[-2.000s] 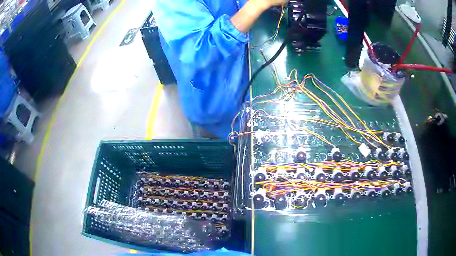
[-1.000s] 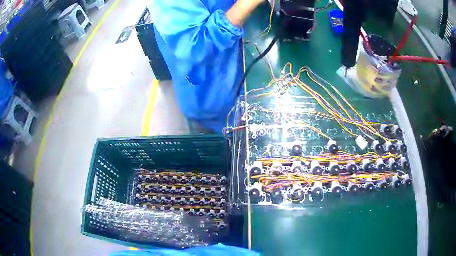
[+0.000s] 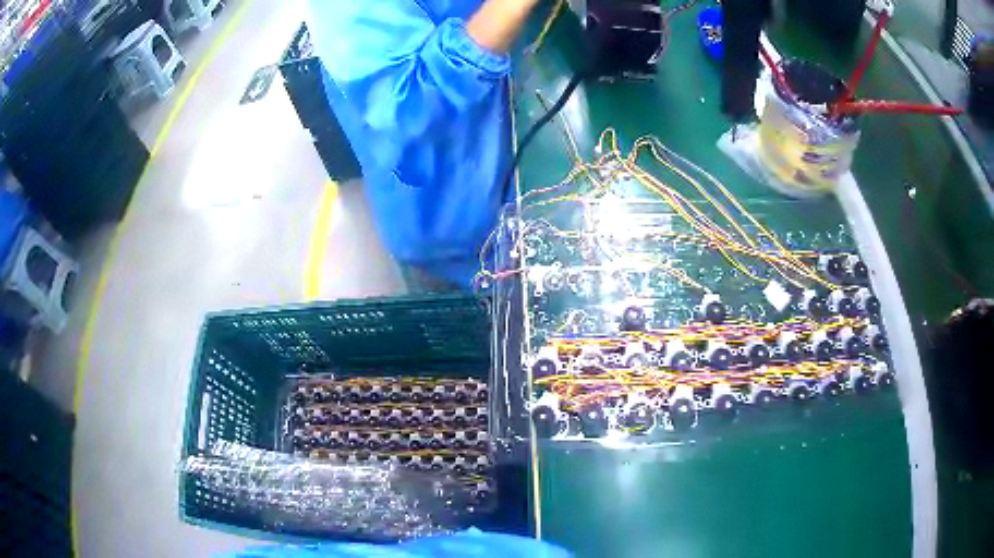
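Neither of my hands is in view; only a blue strip of cloth shows at the bottom edge. Nearest in front of me, a clear plastic blister tray (image 3: 698,427) lies on the green bench top (image 3: 719,496). It holds rows of round black parts (image 3: 683,412) with orange-yellow wires. The two near rows look full; the far rows hold fewer parts. Loose wires (image 3: 698,202) trail over the tray's far side. A dark green crate (image 3: 349,322) left of the bench holds another tray of such parts and crumpled-looking clear plastic (image 3: 316,490).
Another person in a blue smock (image 3: 414,142) is at the bench's far left, a bare forearm reaching over it. A tub (image 3: 807,136) with red sticks stands at the far right near the bench's pale edge (image 3: 913,436). A black cable (image 3: 550,114) crosses the bench edge. White stools stand far left.
The whole view has shifted, with the bench, tub and other person appearing slightly further left and up. The blue cloth at the bottom edge shows more than two seconds ago.
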